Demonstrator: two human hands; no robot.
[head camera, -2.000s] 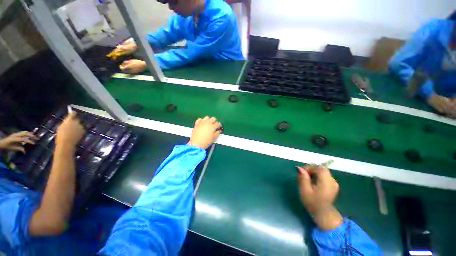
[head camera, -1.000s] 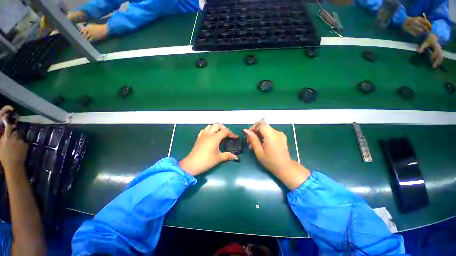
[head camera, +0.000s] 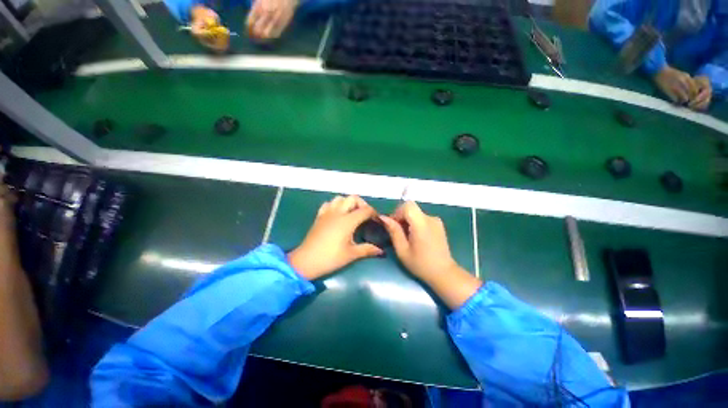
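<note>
My left hand (head camera: 334, 239) holds a round black unit (head camera: 373, 233) between thumb and fingers, above the dark green bench. My right hand (head camera: 421, 243) is at the unit's right side, its fingertips touching or very close to it. A thin tool with a pale end (head camera: 405, 194) sticks up from the right fingers. The rest of the tool and its tip are hidden by the fingers.
Black discs (head camera: 465, 144) lie spaced along the green belt (head camera: 295, 119) beyond the white rail (head camera: 319, 177). A metal strip (head camera: 576, 249) and a glossy black rectangle (head camera: 636, 303) lie at right. Black trays stand at left (head camera: 60, 215) and across the belt (head camera: 427, 40). Other people's hands work opposite.
Two seconds ago the left hand was over the belt rail; the hands are now together at the black unit. Since one second ago the right fingers have closed in on it. The view has shifted.
</note>
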